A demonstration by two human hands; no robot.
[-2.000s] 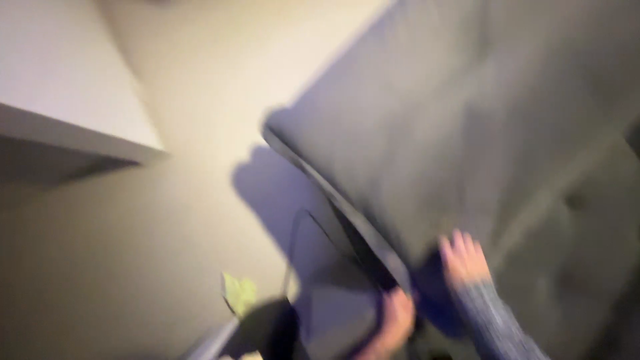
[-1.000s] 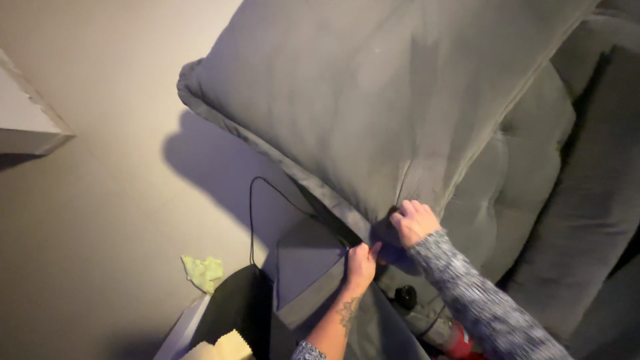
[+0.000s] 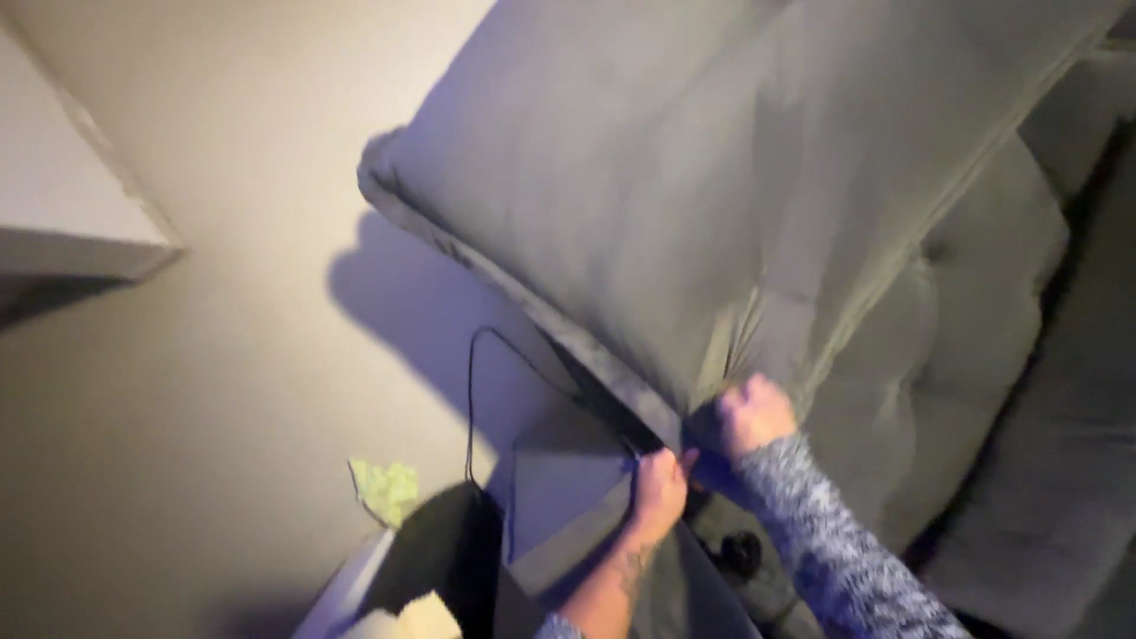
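Observation:
A large grey upholstered cushion point(image 3: 603, 177) fills the upper middle, its piped edge running down toward me. At its near lower corner my right hand point(image 3: 754, 415) is closed on the grey fabric, which creases above the fingers. Just left of and below it, my left hand point(image 3: 659, 488) grips the cushion's lower edge at that same corner. The fingertips of both hands are partly hidden in the folds. Behind the cushion, to the right, lies a grey tufted sofa seat point(image 3: 958, 293).
A thin black cable point(image 3: 470, 399) loops beside the cushion. Near the bottom stand a dark open container point(image 3: 444, 550) with a crumpled yellow-green paper point(image 3: 386, 490) at its rim, and a grey box-like surface point(image 3: 559, 506). A white wall edge or ledge point(image 3: 71, 160) juts in at left.
Two seconds ago my right hand lay with fingers spread on the fabric; it is now closed on the cushion's corner. My left hand remains at the cushion's edge.

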